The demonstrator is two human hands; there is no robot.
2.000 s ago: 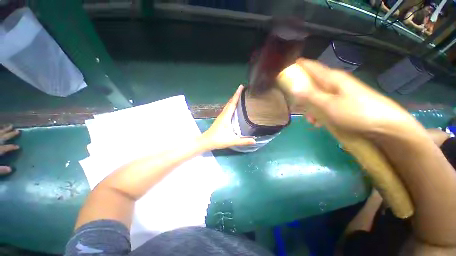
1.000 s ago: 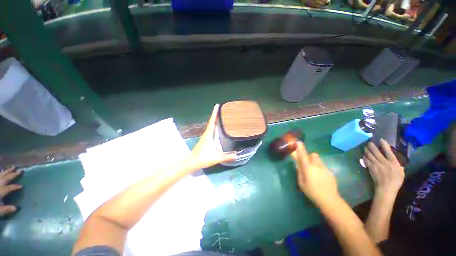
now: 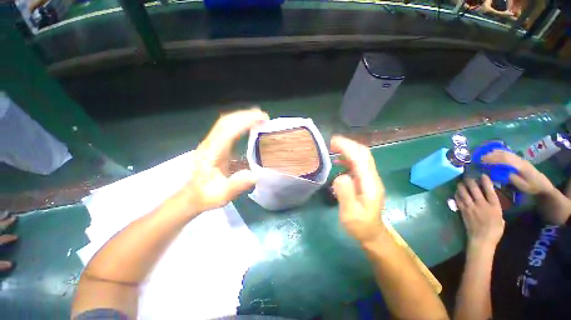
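Observation:
A speaker unit stands upright on the green bench in front of me, its wood-grain end panel (image 3: 289,152) facing up. A white protective bag (image 3: 282,190) surrounds it up to the rim. My left hand (image 3: 219,165) is at its left side, fingers apart, with fingertips near or at the bag's rim; contact is unclear. My right hand (image 3: 360,190) is just right of the unit, fingers apart and empty. The mallet's pale handle (image 3: 413,257) lies on the bench, partly under my right forearm; its head is mostly hidden by my right hand.
A stack of white flat bags (image 3: 188,250) lies at left. Grey housings (image 3: 374,90) stand in the channel beyond. A bagged unit (image 3: 28,137) is at far left. At right are a light-blue bottle (image 3: 432,169) and a person's hands (image 3: 481,206) with a blue cloth. Fingers show at the left edge.
The white bag now reaches up around the wood-grain end. My right hand has let go of the mallet and moved beside the unit. My left hand has loosened and opened at the rim.

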